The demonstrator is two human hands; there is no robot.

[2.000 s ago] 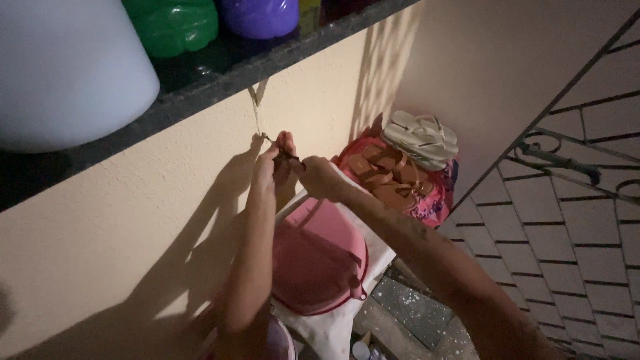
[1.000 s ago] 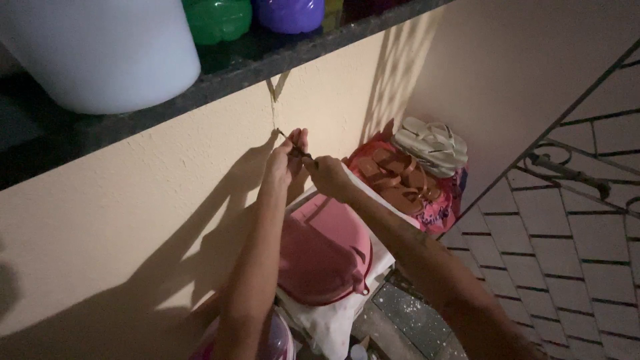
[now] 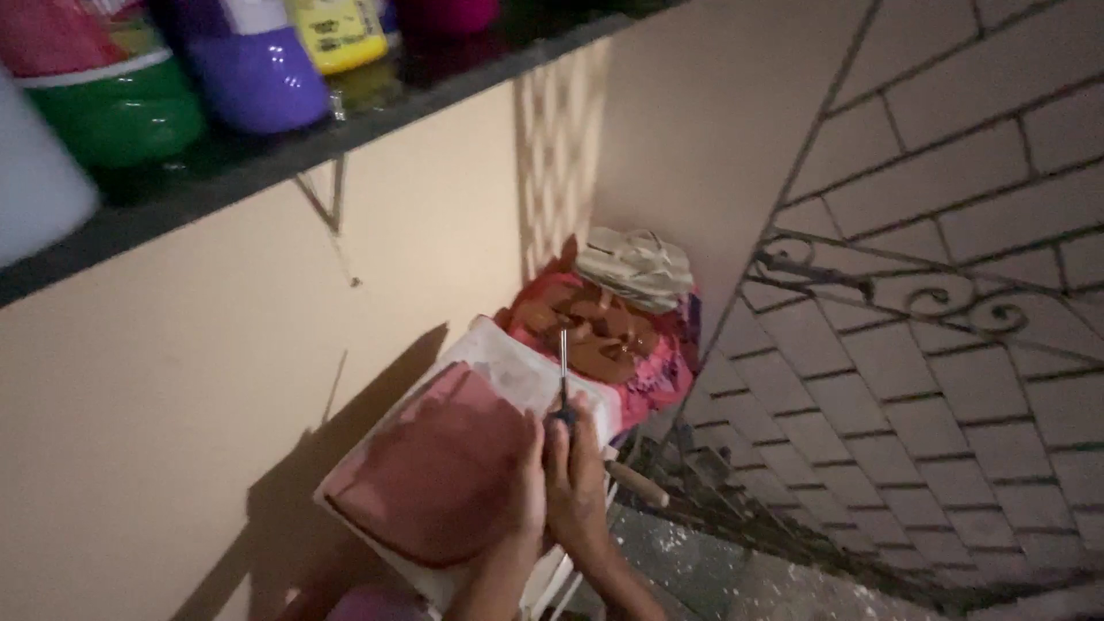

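Observation:
A screwdriver (image 3: 564,366) with a bare metal shaft and a dark handle points upward, away from me. My right hand (image 3: 576,483) is closed around its handle. Against the right hand, on its left side, lies my left hand (image 3: 528,487); its inner fingers are hidden, so whether it also grips the handle cannot be told. Both hands are over the right edge of a pink plastic lid or basin (image 3: 431,474). On the cream wall (image 3: 216,362), up and left of the hands, shows a small dark fitting or hole (image 3: 355,282) below a V-shaped bracket (image 3: 328,198).
A dark stone shelf (image 3: 285,159) with plastic bottles (image 3: 259,78) juts out at upper left. Brown sandals (image 3: 595,336) and pale flip-flops (image 3: 638,263) lie on pink cloth in the corner. A wooden handle (image 3: 636,483) sticks out beside my right hand. Scrolled metalwork (image 3: 940,302) is at right.
Both hands have come away from the wall, where they were raised together at the small fitting below the bracket. The screwdriver's shaft now shows plainly. The view has shifted.

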